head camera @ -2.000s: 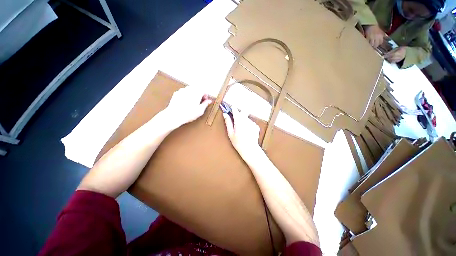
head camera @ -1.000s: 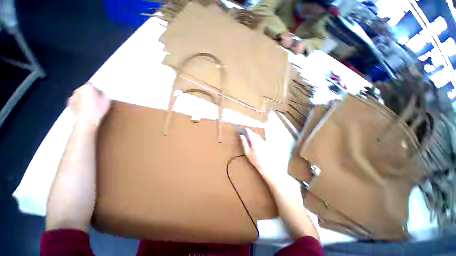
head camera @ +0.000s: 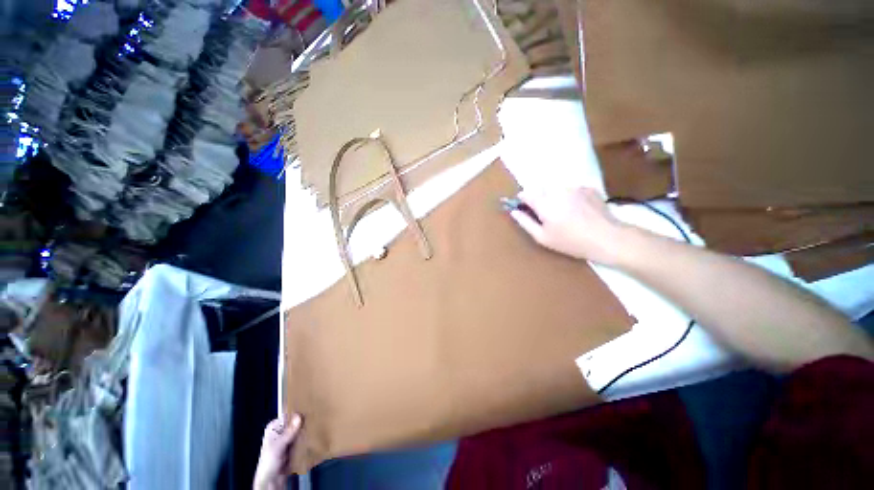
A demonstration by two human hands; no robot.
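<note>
A tan-brown bag panel (head camera: 460,316) lies flat in front of me, its notched corner near the table's front edge. A narrow handle (head camera: 337,182) arches beyond its top edge, with a smaller arch behind. A tiny closure tab (head camera: 380,253) sits between the handle ends. My left hand (head camera: 278,448) holds the panel's lower left corner at the table edge. My right hand (head camera: 567,222) is over the panel's right part and holds the snips (head camera: 513,204), whose tips point left. The snips cord (head camera: 644,365) loops beside and under my right forearm.
Stacked panels (head camera: 383,96) with stepped edges lie beyond the work on the white table (head camera: 548,129). Another panel pile (head camera: 747,105) stands at the right. At left are a cloth-covered trolley (head camera: 177,354) and heaped grey bag pieces (head camera: 125,105). Something blue shows behind.
The view has swung left. My hands moved apart from the handle end; my left hand went to the panel's left edge, then down to its lower corner. My right hand moved right with the snips.
</note>
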